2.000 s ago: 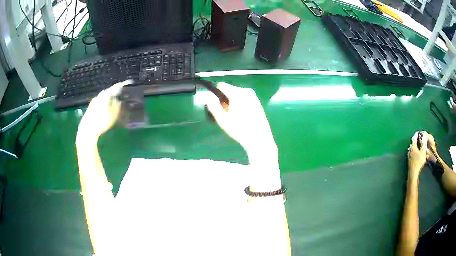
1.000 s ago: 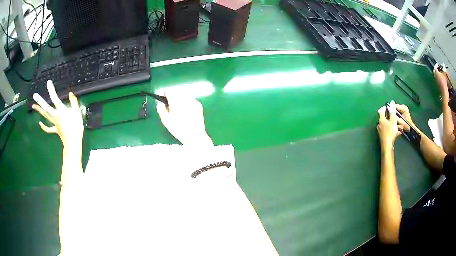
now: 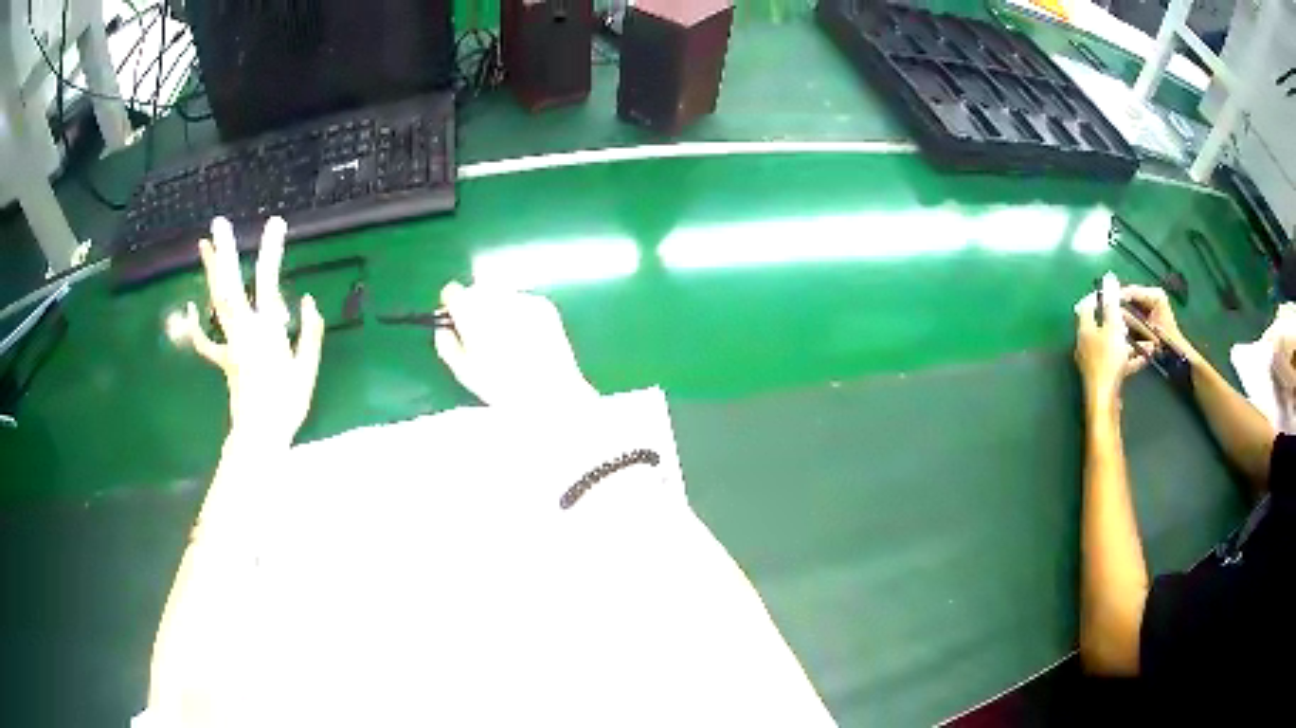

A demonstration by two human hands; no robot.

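Observation:
A black phone middle frame (image 3: 354,302) lies on the green bench in front of the keyboard, partly hidden by my left hand. My left hand (image 3: 256,334) is over the frame's left part with its fingers spread; it does not appear to grip it. My right hand (image 3: 509,341) is to the right of the frame and holds a slim dark hand tool (image 3: 409,317) whose tip points left, close to the frame's right end. An overexposed white sheet (image 3: 427,569) lies under my forearms and merges with them. A dark bead bracelet is on my right wrist.
A keyboard (image 3: 292,182) and computer tower (image 3: 320,57) stand rear left, two reddish-brown speakers (image 3: 671,68) rear centre, a black compartment tray (image 3: 981,88) rear right. A neighbour's hands (image 3: 1123,341) hold a dark part at right, near loose frames (image 3: 1212,270).
My left hand first let go of the frame and opened, then moved right over it. My right hand moved left and down with the tool. The camera view has shifted.

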